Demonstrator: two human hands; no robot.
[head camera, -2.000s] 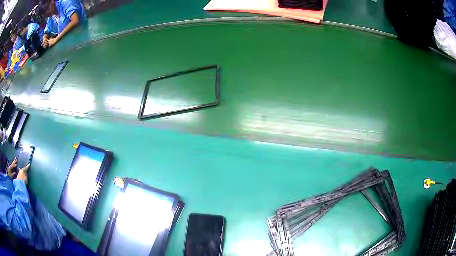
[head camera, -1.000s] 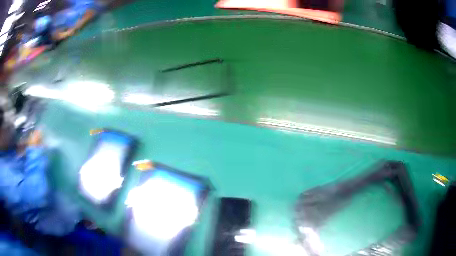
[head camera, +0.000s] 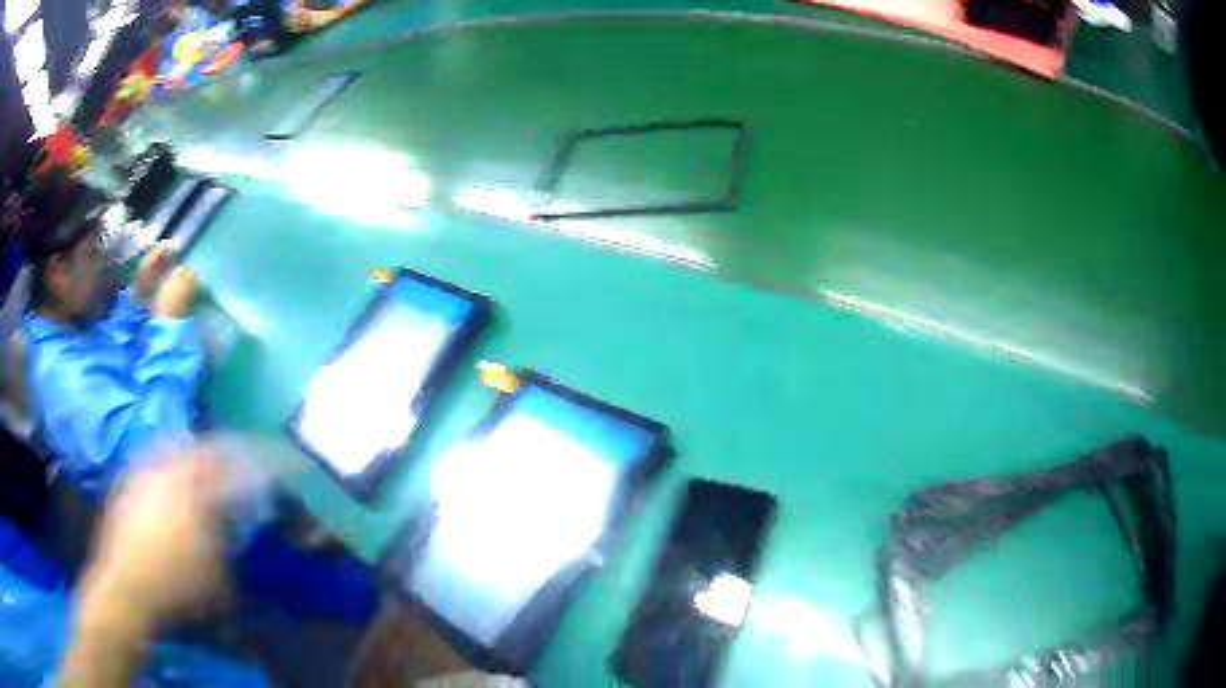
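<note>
A large blurred hand, which looks like my left hand (head camera: 161, 544), is raised at the lower left; its fingers and anything in it cannot be made out. My right hand is not clearly seen; a blurred brownish shape at the bottom edge cannot be identified. Two shiny display assemblies, one nearer (head camera: 531, 504) and one farther (head camera: 390, 376), lie on the bench with yellow-orange tabs at their upper left corners. A dark smartphone (head camera: 692, 585) lies right of the nearer one. A loose pile of black frames (head camera: 1029, 491) lies farther right.
A single black frame (head camera: 645, 208) lies on the green belt (head camera: 941, 202). A thin dark-edged rectangle (head camera: 316, 108) lies farther left. A person in blue (head camera: 114, 383) sits at the left, hands near dark slabs (head camera: 195, 215). A red-pink tray (head camera: 995, 47) is across the belt.
The view has swung left, so the bench things sit farther right. The large blurred hand has come in at the lower left. The person at the left shows more fully.
</note>
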